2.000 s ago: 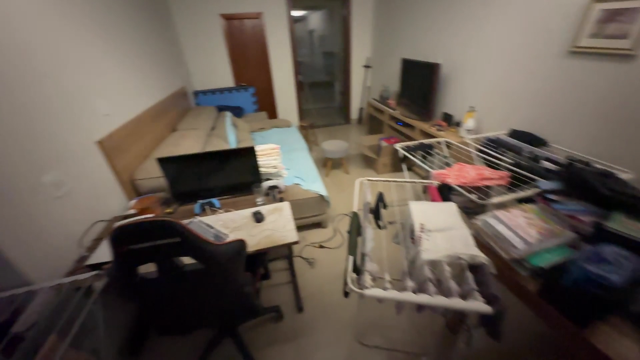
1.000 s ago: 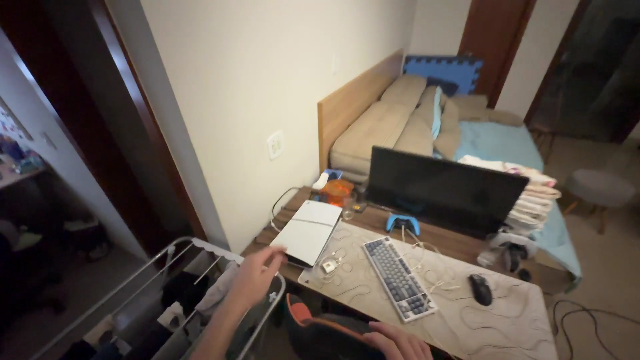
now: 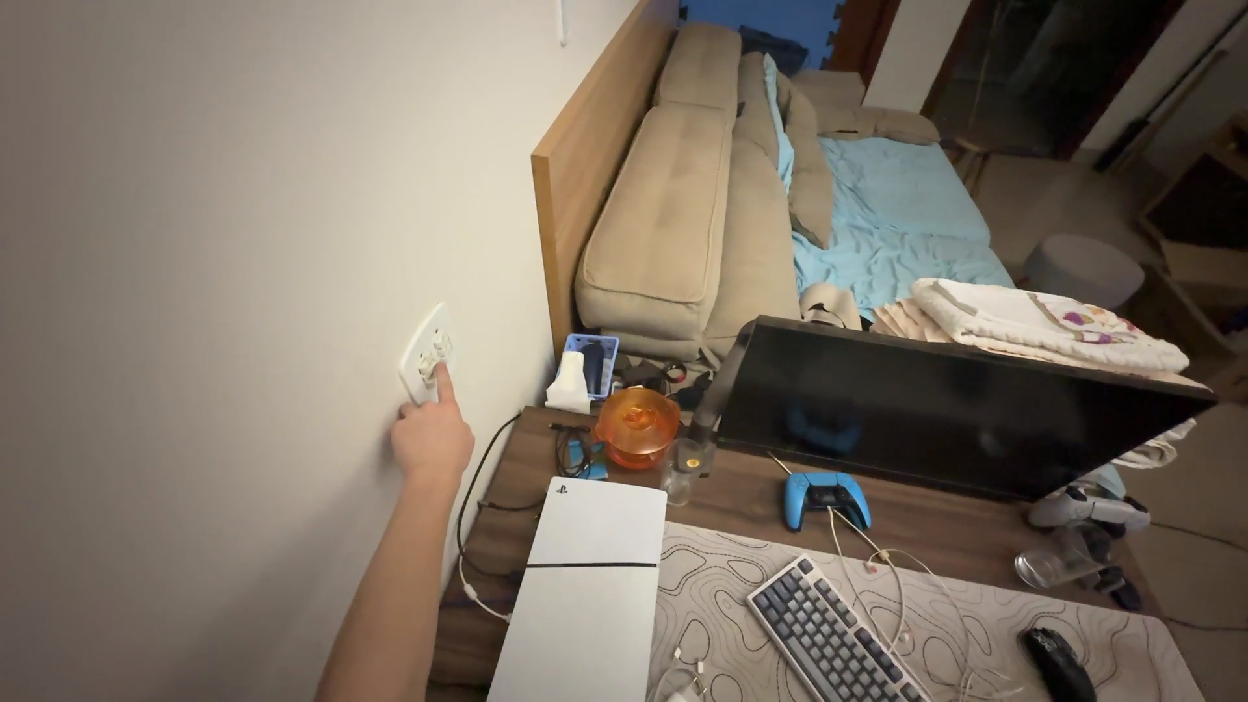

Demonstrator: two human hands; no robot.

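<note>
My left hand (image 3: 432, 429) reaches up along the wall, its index finger extended and touching the lower part of a white wall switch plate (image 3: 426, 353). The other fingers are curled, and nothing is held. Below and to the right of the hand, a white PlayStation console (image 3: 593, 585) lies on the wooden desk (image 3: 726, 492). A black cable (image 3: 475, 468) runs between the wall and the console. My right hand is out of view.
Near the wall are an orange lidded bowl (image 3: 639, 429) and a clear glass (image 3: 682, 473). A monitor (image 3: 936, 409), blue game controller (image 3: 827, 499), keyboard (image 3: 829, 634) and mouse (image 3: 1058, 663) are to the right. Behind stands a beige sofa (image 3: 663, 224) with a wooden panel (image 3: 590, 136).
My left hand has moved from beside the console up to the switch plate. My right hand, seen at the desk's near edge one second ago, has left the view. The view has shifted nearer the wall.
</note>
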